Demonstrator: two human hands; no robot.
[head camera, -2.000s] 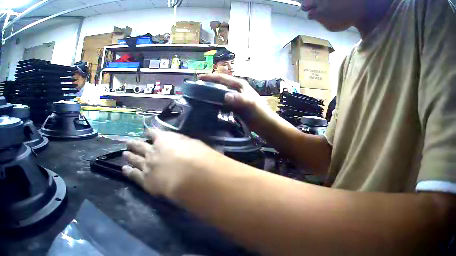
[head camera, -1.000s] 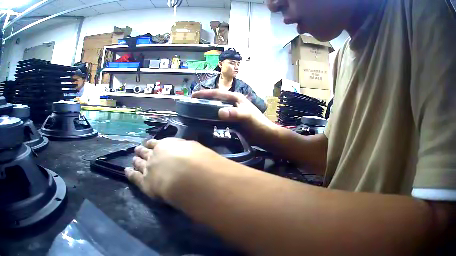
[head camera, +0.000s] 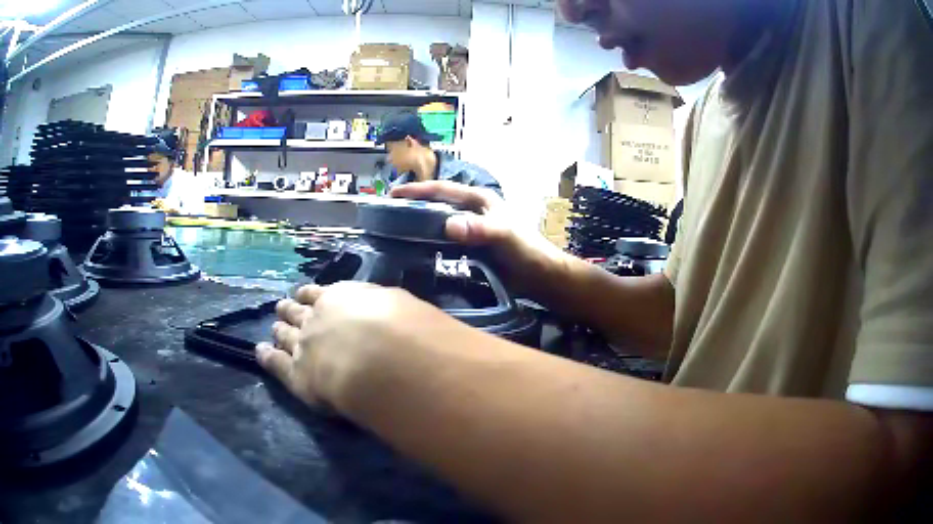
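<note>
Neither of my own hands can be made out. Both visible hands belong to a person in a tan shirt (head camera: 778, 246) at the right. That person's far hand rests on the magnet (head camera: 404, 218) of a black loudspeaker driver (head camera: 409, 268). Their near hand lies in front of the driver's rim, over the edge of a flat black panel (head camera: 225, 333), and hides part of both. The driver stands magnet up, with bright terminals (head camera: 452, 268) facing the camera. Whether its rim touches the panel is hidden. A clear plastic bag (head camera: 194, 481) lies at the near edge.
More drivers (head camera: 61, 379) stand magnet up at the left, one (head camera: 141, 251) farther back. Black panels are stacked at the far left (head camera: 87, 184) and behind the person (head camera: 614, 220). A green surface (head camera: 230, 251) lies beyond the bench. Another person in a cap (head camera: 409, 154) is near the shelves.
The driver has come down and turned, so its terminals face the camera. The far hand stays on the magnet; the near hand has shifted slightly. The capped person has moved left and turned.
</note>
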